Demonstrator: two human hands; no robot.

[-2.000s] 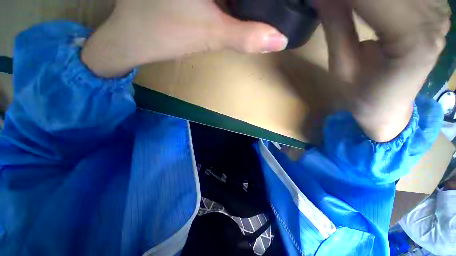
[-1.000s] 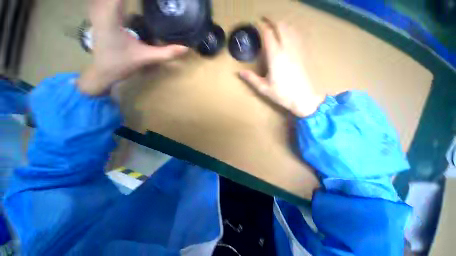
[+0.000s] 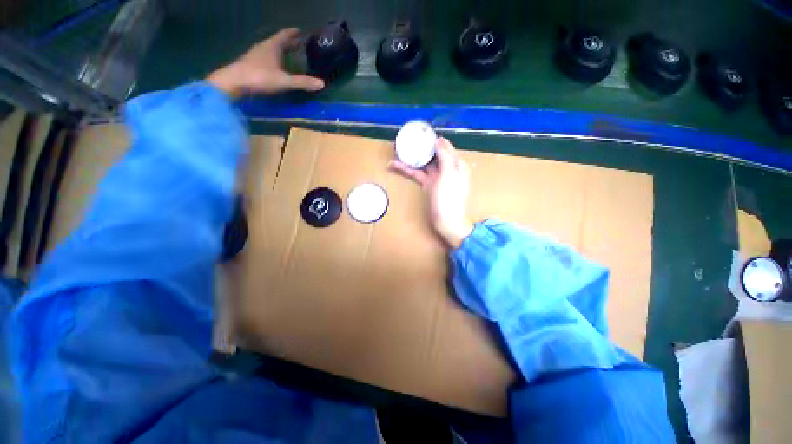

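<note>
My left hand [image 3: 276, 68] is at the green conveyor belt [image 3: 365, 97], fingers apart beside the leftmost black unit [image 3: 331, 56], which has a pale emblem on top. I cannot tell whether the fingers touch it. My right hand [image 3: 441, 173] holds a silver-white disc [image 3: 416, 144] above the far edge of the cardboard sheet [image 3: 382, 286]. A black cover with a pale emblem [image 3: 320, 207] and a silver-white disc [image 3: 367, 203] lie side by side on the cardboard. Another black round thing [image 3: 234, 232] is partly hidden by my left sleeve.
Several black units stand in a row along the belt, which has a blue side edge [image 3: 556, 120]. Stacked cardboard sheets [image 3: 26, 191] are at the far left. At the right edge are a silver-white disc [image 3: 763, 278], a crumpled white liner [image 3: 708, 368] and a carton flap [image 3: 768, 373].
My left hand has moved from the cardboard to the belt and no longer holds the black unit. My right hand now holds a silver-white disc. The view has shifted to show the belt.
</note>
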